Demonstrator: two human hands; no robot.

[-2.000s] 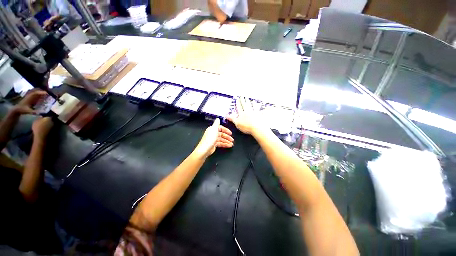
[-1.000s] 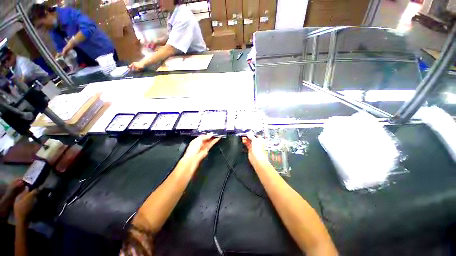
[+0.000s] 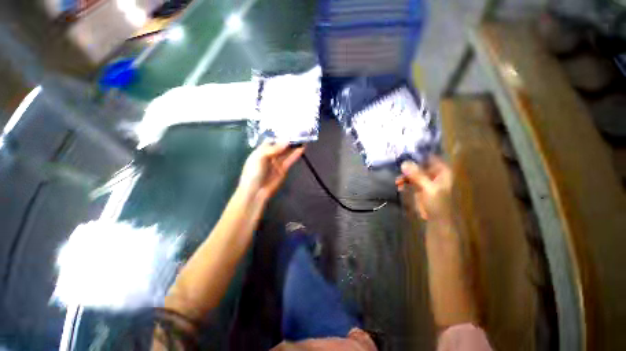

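Observation:
My left hand (image 3: 271,168) holds a square work light (image 3: 290,106) by its lower edge. Its pale face is up and a clear crinkly film is around it. A black cable (image 3: 329,194) hangs from near my left hand and ends in a light tip. My right hand (image 3: 425,184) holds a second square light (image 3: 390,129) by its lower corner, tilted, also in clear film. Both lights are held up over the floor, apart from each other. The picture is blurred, and the fingers behind the lights are hidden.
A rack with brown shelves (image 3: 480,185) stands close on the right, with dark round shapes in it. A blue-framed crate (image 3: 369,41) is ahead. The green bench (image 3: 185,185) is on the left, with a white film stack (image 3: 113,264). My leg (image 3: 309,291) shows below.
The view has turned right, from the lamp row on the bench to the aisle and rack. Both hands have lifted a film-covered light off the bench.

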